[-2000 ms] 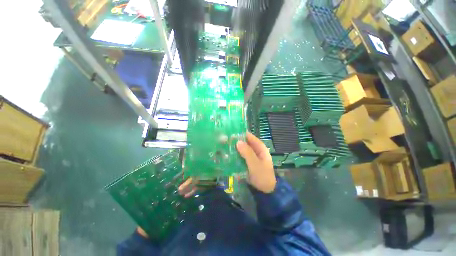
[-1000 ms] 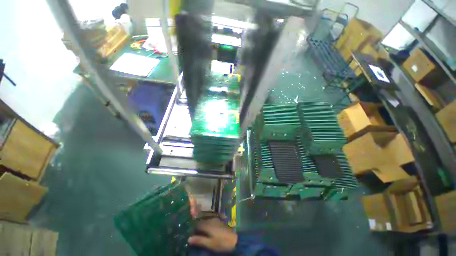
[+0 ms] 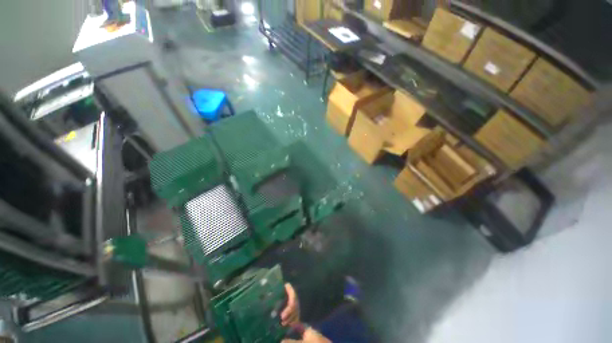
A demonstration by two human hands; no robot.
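A fanned stack of green PCB panels (image 3: 251,309) is held upright at the bottom centre. Fingers of my left hand (image 3: 290,305) grip its right edge; the rest of that hand is hidden or out of the picture. My right hand (image 3: 310,335) is low at the bottom edge, beside the stack's lower right, blurred and cut off; whether it grips the boards is unclear. The dark magazine rack (image 3: 40,194) is blurred at the left, with green boards showing low in it.
Large green board piles (image 3: 184,171) stand ahead of the stack, with a pale perforated tray (image 3: 215,220) among them. A blue stool (image 3: 209,102) is beyond. Open cardboard boxes (image 3: 446,167) and a shelf with boxes (image 3: 493,65) are at the right. A black crate (image 3: 520,211) stands lower right.
The view has swung right, so the rack has moved to the left edge and the board piles to the centre-left. The held stack now shows at the bottom centre.
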